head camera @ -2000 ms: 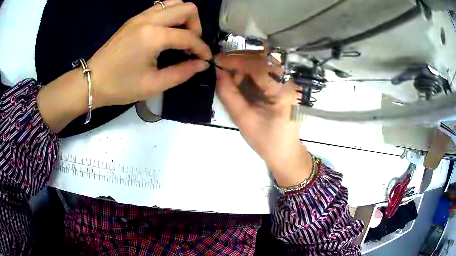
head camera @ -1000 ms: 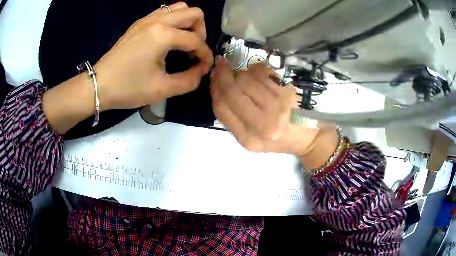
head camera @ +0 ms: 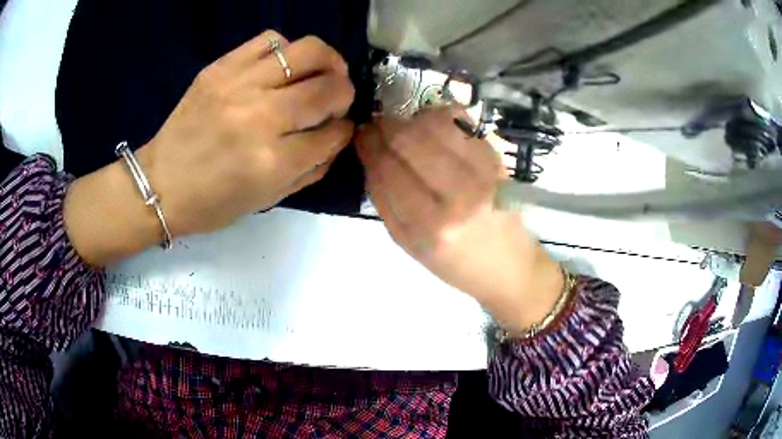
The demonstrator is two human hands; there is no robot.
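Note:
A large black garment panel (head camera: 111, 94) lies on the white table at the left and reaches to the sewing machine head (head camera: 549, 43). My left hand (head camera: 257, 129) lies on the panel, fingers curled, with thumb and fingertips closed on the panel's edge just left of the needle area. My right hand (head camera: 437, 176) is on the right side of that edge, its fingertips pinched at the same spot and touching or nearly touching my left fingertips. What the right fingertips hold is too small and hidden to tell. The zipper cannot be made out.
Red-handled scissors (head camera: 696, 330) lie at the right table end, by a white open tray (head camera: 718, 396) with black pieces. Spring and thread parts (head camera: 525, 141) of the machine stand just above my right hand. Printed ruler marks (head camera: 189, 302) run along the front table edge.
My left hand has turned palm-down and moved slightly lower, closing the gap between its thumb and fingers. My right forearm has shifted left, so the scissors show more.

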